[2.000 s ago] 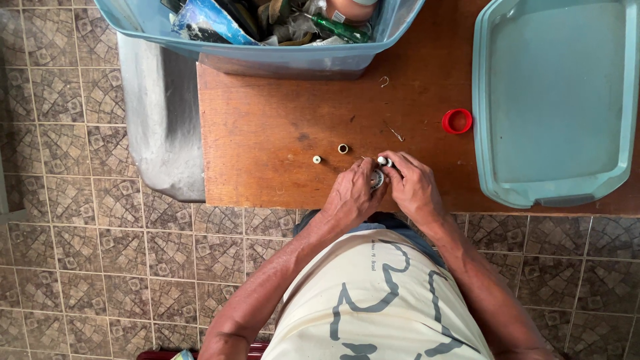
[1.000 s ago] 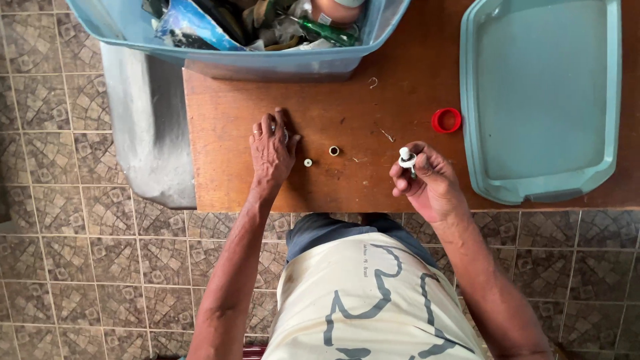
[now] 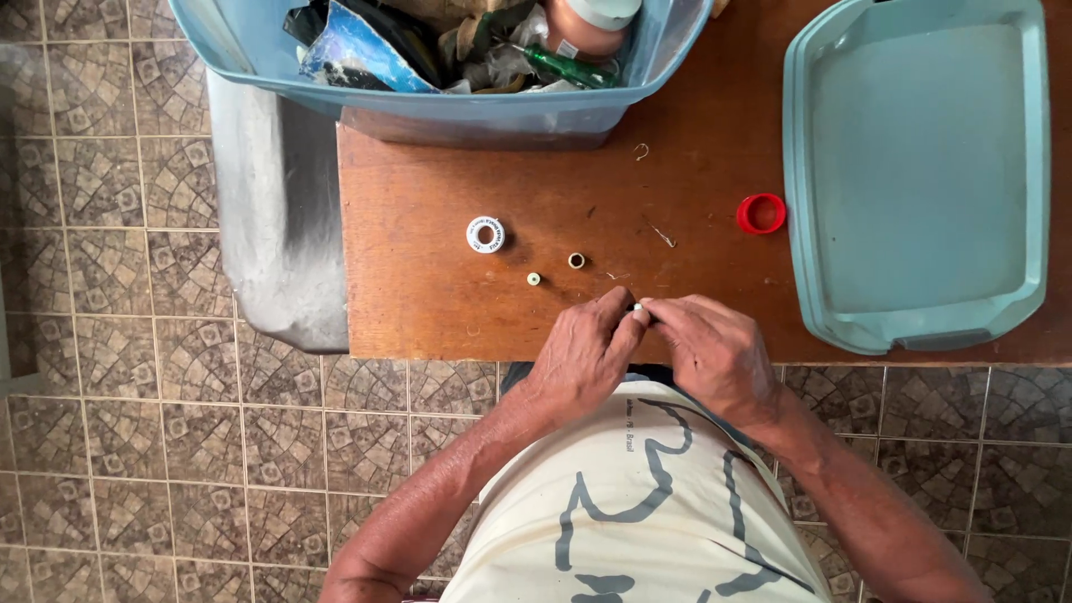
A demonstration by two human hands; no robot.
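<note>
My left hand and my right hand meet at the front edge of the wooden table. Their fingertips hold a small white plastic part between them, mostly hidden by the fingers. To the left on the table lies a white spool of thread seal tape, which bears writing. Nearer my left hand are a small pale disc-shaped piece with a dark centre and a small ring-shaped cap.
A blue plastic bin with a green-handled screwdriver and a jar stands at the back. Its lid lies right, beside a red cap. Bent wire bits lie mid-table; a grey seat adjoins the left edge.
My left hand has left the table's left part, where the tape spool now lies in view, and has come to my right hand. The right hand has moved the white part down toward the front edge.
</note>
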